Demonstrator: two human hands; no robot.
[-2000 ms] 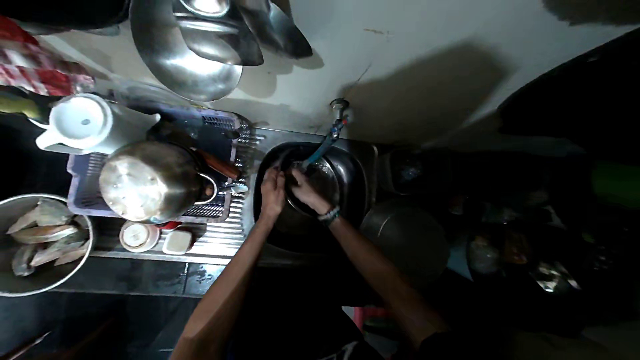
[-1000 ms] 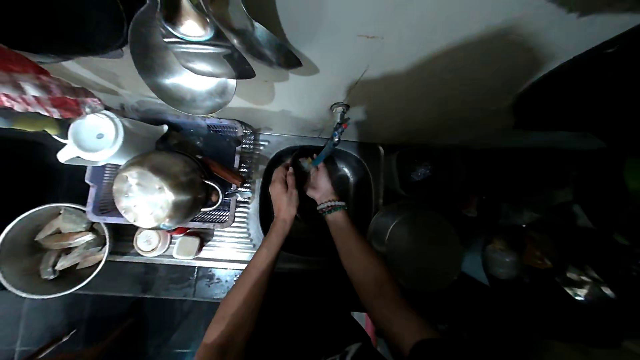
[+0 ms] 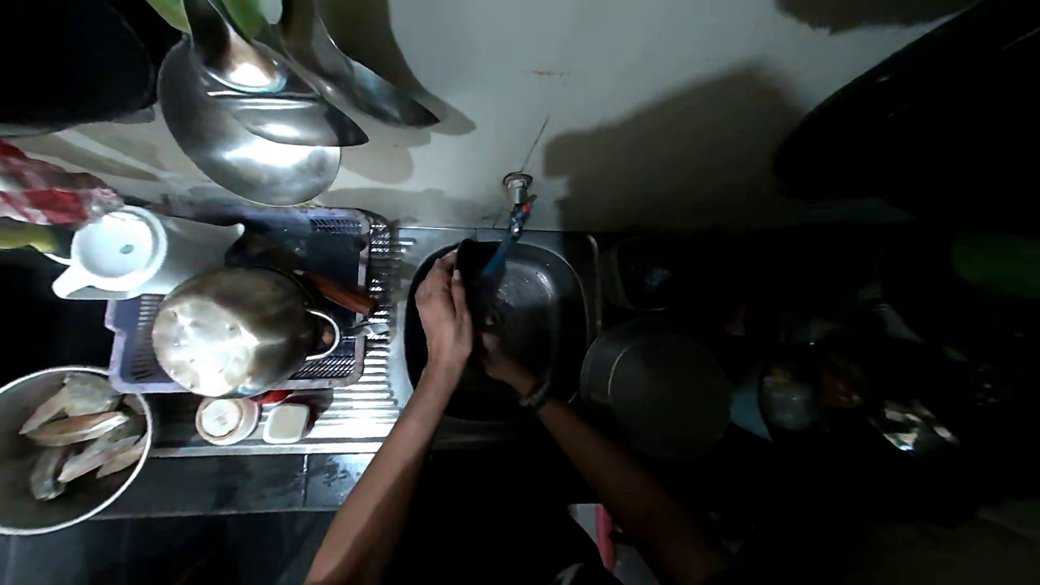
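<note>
My left hand (image 3: 444,313) grips the rim of a dark, tilted bowl or pan (image 3: 479,272) at the left side of the sink (image 3: 540,301). My right hand (image 3: 500,357), with a bracelet at the wrist, is lower and to the right, against the dark vessel's shaded side; its fingers are mostly hidden in shadow. Over the vessel hangs a blue hose (image 3: 497,256) fixed to the wall faucet (image 3: 518,195). Whether water flows is hard to tell.
Left of the sink, a purple plastic rack (image 3: 130,357) holds an upturned metal pot (image 3: 236,329) and a white pitcher (image 3: 130,248). A pot of fish pieces (image 3: 146,439) stands at far left. Ladles and a skimmer (image 3: 276,162) hang above. A round pot (image 3: 658,390) sits right of the sink.
The dark vessel now stands tilted under the hose, with my left hand on its rim. My right hand has moved down, away from the hose end.
</note>
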